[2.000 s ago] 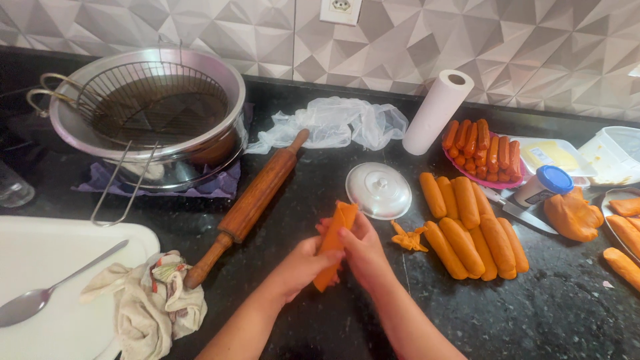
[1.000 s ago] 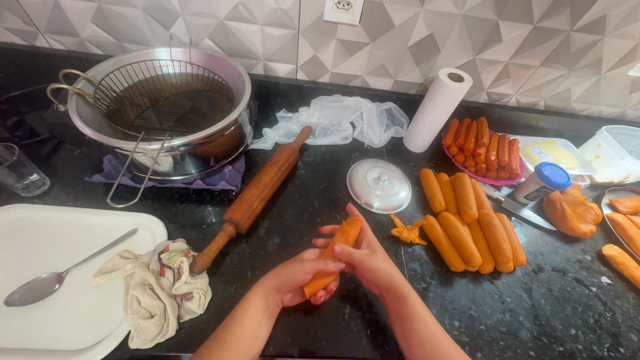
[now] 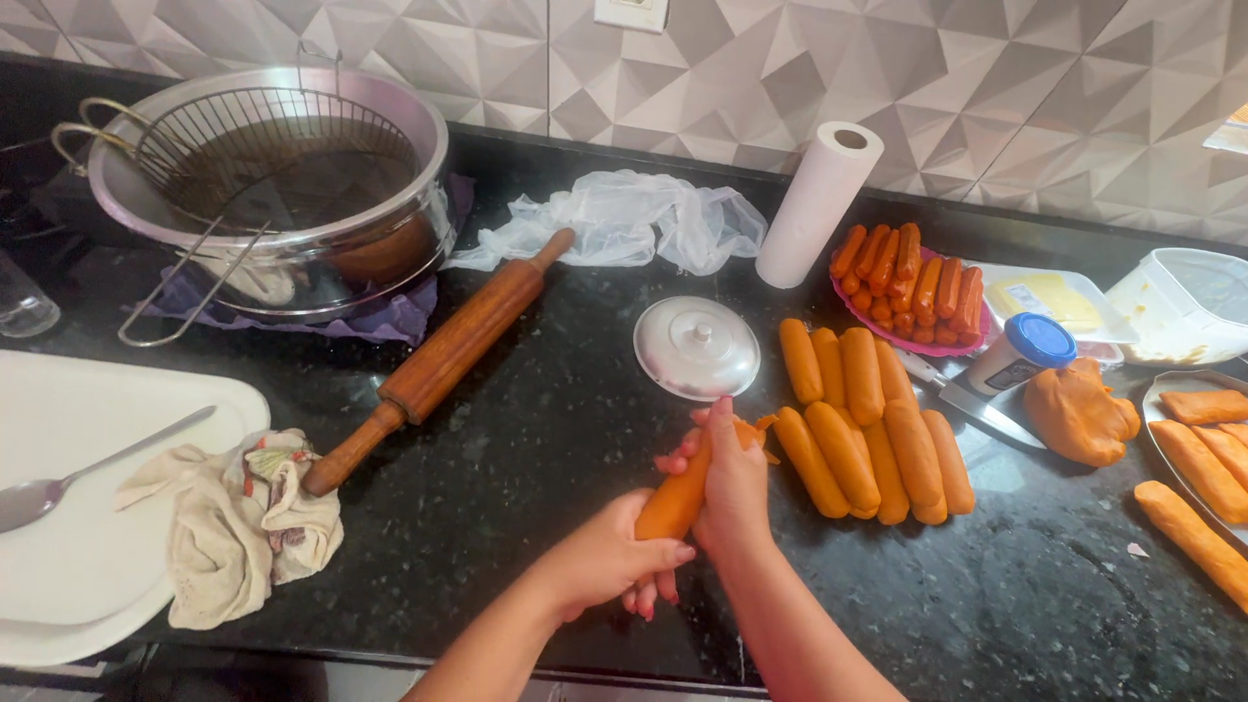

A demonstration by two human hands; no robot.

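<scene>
Both hands hold one orange dough roll (image 3: 675,502) above the dark counter. My left hand (image 3: 619,556) cups its lower end, and my right hand (image 3: 733,483) wraps its upper part. Beside the right fingers is a small scrap of orange dough (image 3: 768,429), partly hidden. Behind the hands lies a round metal lid (image 3: 696,348). Several smooth orange dough rolls (image 3: 840,458) are piled to the right. Farther right sits a lump of orange dough (image 3: 1080,411), near a knife (image 3: 990,414) and a blue-capped jar (image 3: 1022,353). A pink plate of cut sausages (image 3: 912,283) stands behind the pile.
A wooden rolling pin (image 3: 468,341) lies left of the hands, its handle by a crumpled cloth (image 3: 229,526). A pot of dark liquid (image 3: 439,185) with a wire basket stands at back left. White trays (image 3: 88,390) hold a spoon. A paper roll (image 3: 819,210) stands behind.
Earlier the hands held the roll more in the open, with the orange scrap lying apart on the counter. They have shifted a little toward the pile, and the right fingers now cover the roll's upper part.
</scene>
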